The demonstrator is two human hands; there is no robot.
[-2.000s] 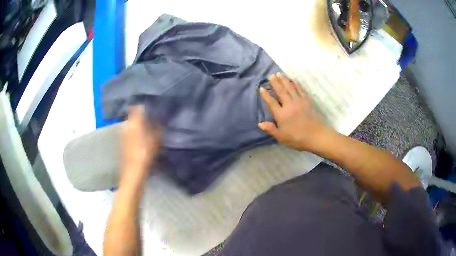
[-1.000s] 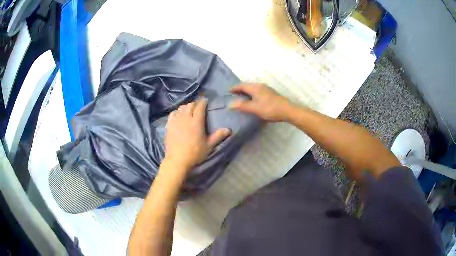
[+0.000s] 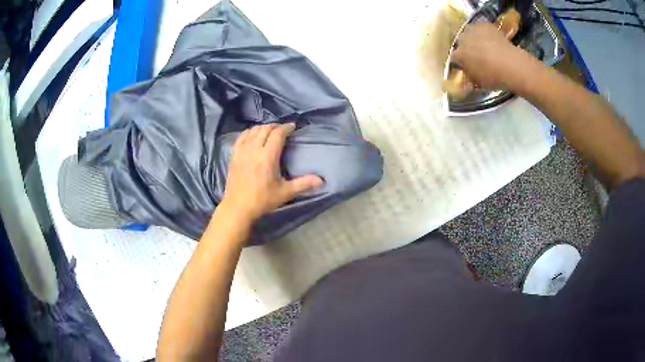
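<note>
A crumpled, slightly shiny grey garment (image 3: 283,78) is pulled over the striped padded arm (image 3: 86,192), whose bare end shows at the left. The cloth lies smooth over the pad's right end. My left hand (image 3: 262,170) lies flat on the garment with thumb spread, beside the smooth part. My right hand (image 3: 484,56) is closed around the wooden handle of the steam iron (image 3: 481,104) at the upper right. The iron's tip points down towards the table's front edge. Part of the handle is hidden by my hand.
The white table cover (image 3: 417,162) has a brown stain by the iron. A blue support bar (image 3: 132,49) runs behind the garment. Curved white padded arms (image 3: 25,184) stand at the far left. A white round object (image 3: 551,269) is on the speckled floor at the lower right.
My right hand has left the garment and taken hold of the iron, which is now turned. My left hand moved from the cloth's left side to its middle. The garment's right end is now smooth.
</note>
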